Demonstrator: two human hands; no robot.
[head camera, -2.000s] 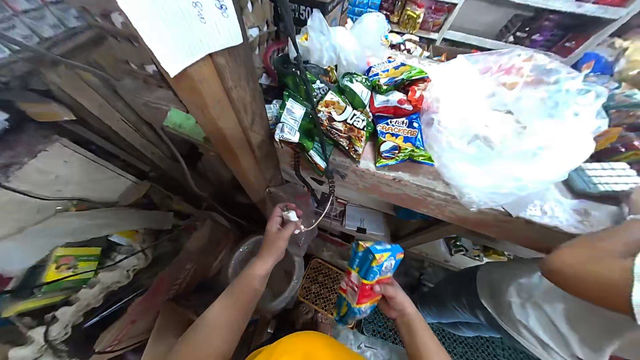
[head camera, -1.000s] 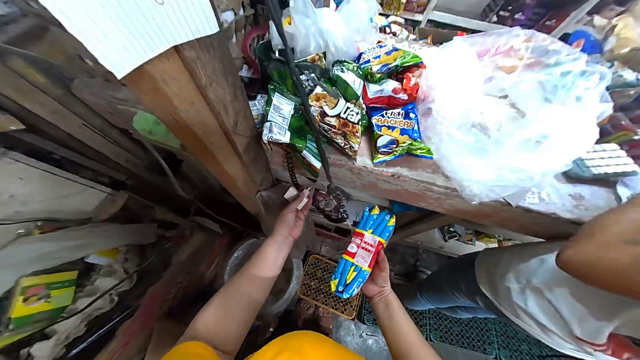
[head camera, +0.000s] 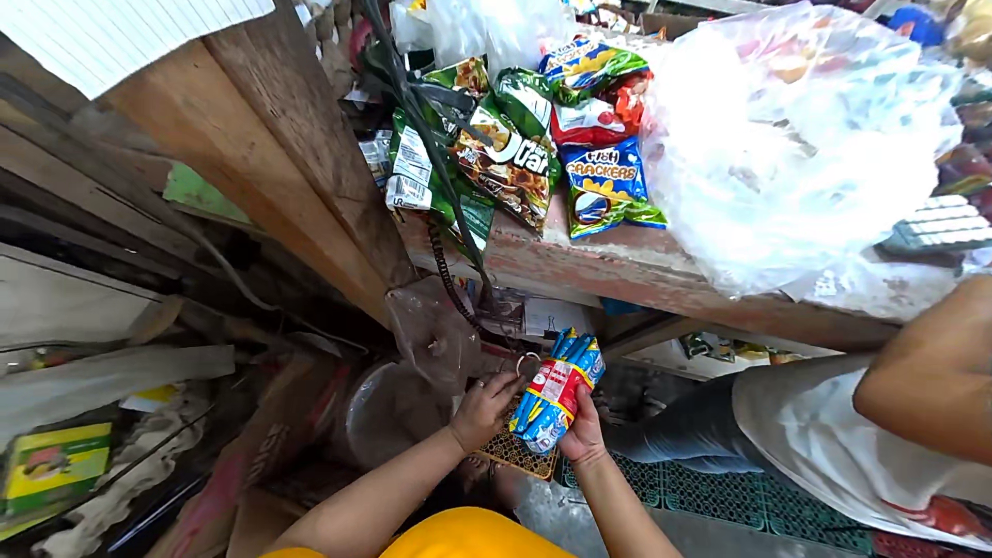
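Observation:
A bundle of blue snack packets with a red and yellow band is held upright at a tilt in my right hand, whose fingers wrap its lower right side. Just left of the bundle, my left hand has its fingers curled, with a thin pale loop rising by the fingertips; whether the fingers grip that loop is unclear. Beyond both hands, a blue bag of fish crackers, a brown and green snack bag and a red packet lie on the worn wooden counter.
A large clear plastic bag covers the counter's right part. At right stands another person, near green plastic crates. A wooden post rises at left, with a clear bucket below it. Black cords hang over the counter edge.
My left hand has moved from beneath the counter edge down to the bundle's left side. The bundle, still in my right hand, has turned since the earliest frame.

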